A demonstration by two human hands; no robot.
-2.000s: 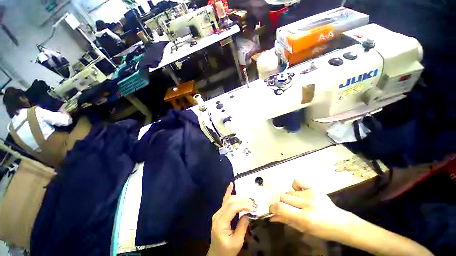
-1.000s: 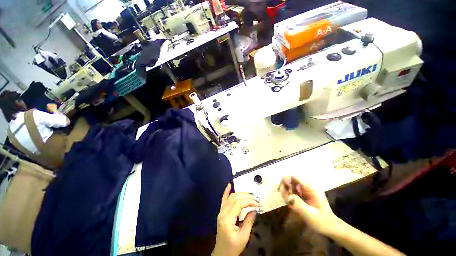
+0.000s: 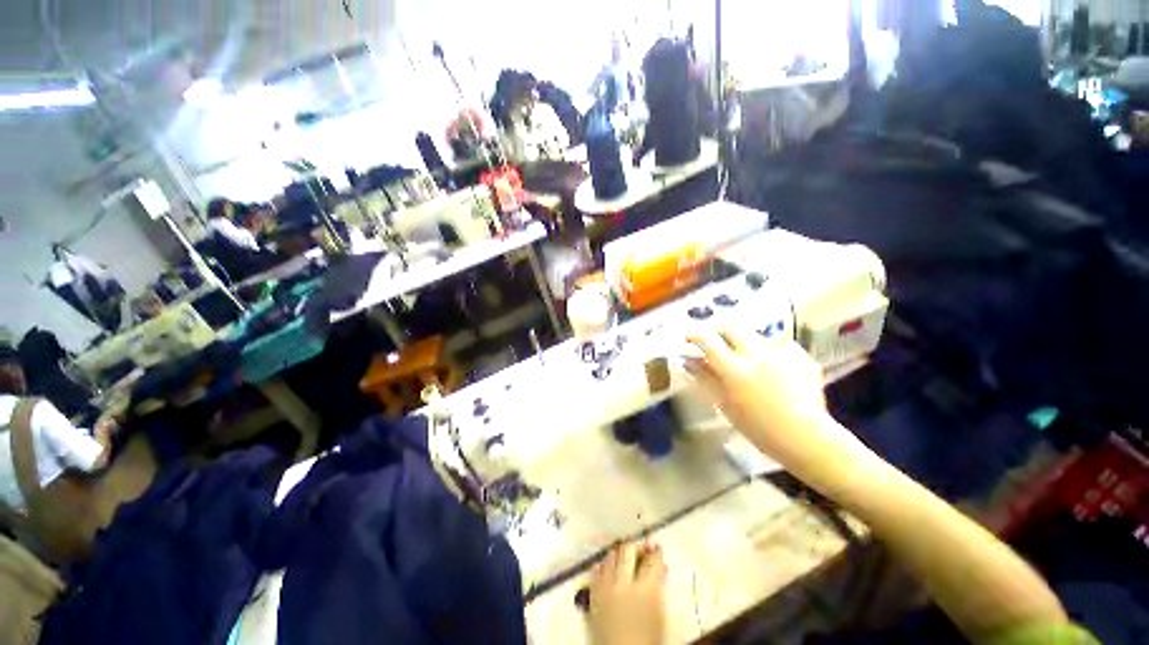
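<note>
The cream-white sewing machine [image 3: 554, 410] stands before me, its needle area at the head's left end. My right hand [image 3: 762, 391] is raised over the top of the machine head, fingertips bent close to its surface; whether they hold something is too blurred to tell. My left hand [image 3: 628, 592] is low at the near side of the pale bed, right of a black round spot, cut off by the bottom edge; its fingers are bent and I cannot see what is in them. Dark navy cloth [image 3: 391, 542] lies bunched left of the needle area.
An orange and white box [image 3: 662, 277] and a whitish bottle [image 3: 590, 309] stand behind the head. Dark thread cones [image 3: 606, 164] are farther back. A person in white [image 3: 51, 447] sits at the far left. A teal basket [image 3: 280, 347] and an orange stool [image 3: 406, 374] stand beyond the machine.
The view has tilted up. My right hand has moved from the table's near edge up over the machine head. My left hand has shifted onto the bed; the white item seen in it earlier no longer shows.
</note>
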